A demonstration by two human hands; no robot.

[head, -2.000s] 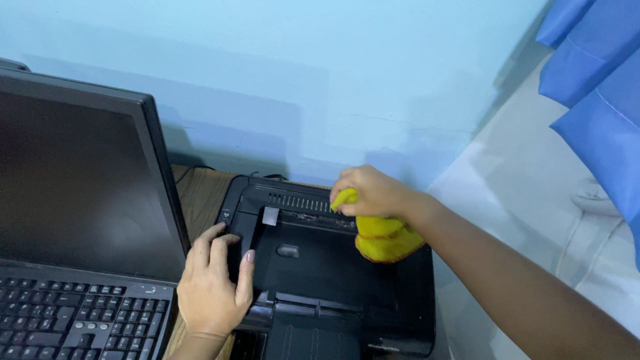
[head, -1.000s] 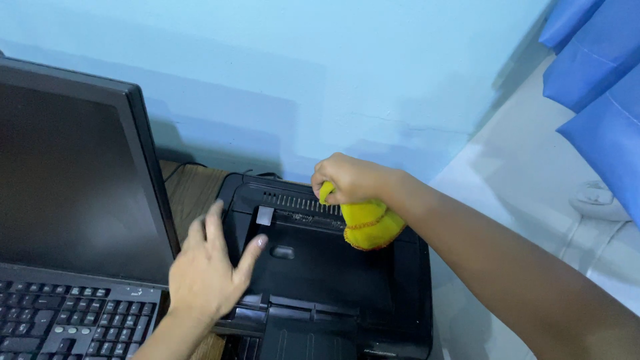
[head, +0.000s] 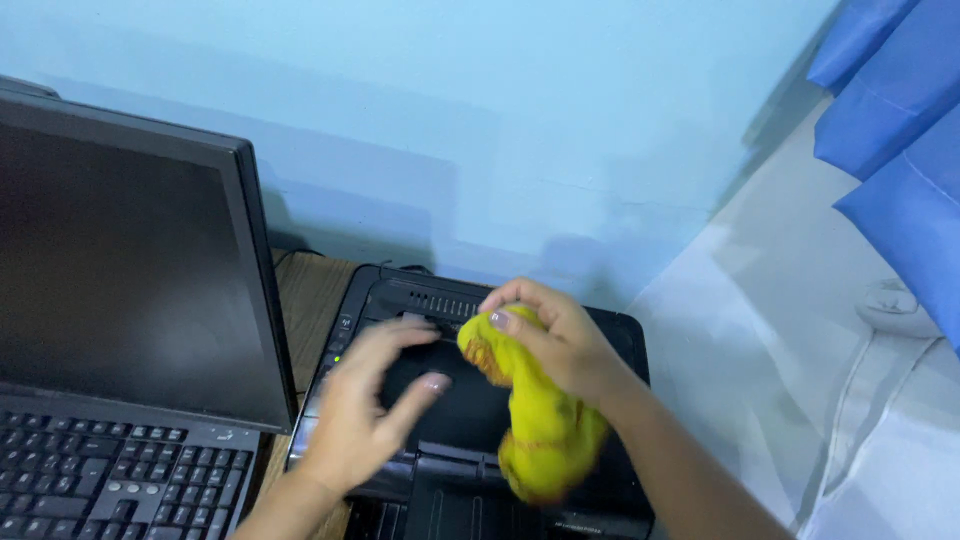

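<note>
A yellow cloth (head: 551, 427) with a reddish-brown edge hangs from my right hand (head: 559, 337), which grips its upper end above the right part of a black printer (head: 442, 405). My left hand (head: 367, 405) is over the printer's left side, slightly blurred, its thumb and fingers apart with nothing between them. Whether the left palm touches the printer cannot be told. A small green light glows beside the left hand on the printer's edge.
A black monitor (head: 120, 262) and a black keyboard (head: 112, 480) are at the left. The printer rests on a wooden table (head: 311, 307) against a blue wall (head: 480, 135). A blue curtain (head: 900, 97) hangs at the right, above a pale object with cords.
My right hand has lifted from near the printer's rear vents with the cloth, which now hangs lengthwise. My left hand, earlier at the printer's left edge, has moved inward over it.
</note>
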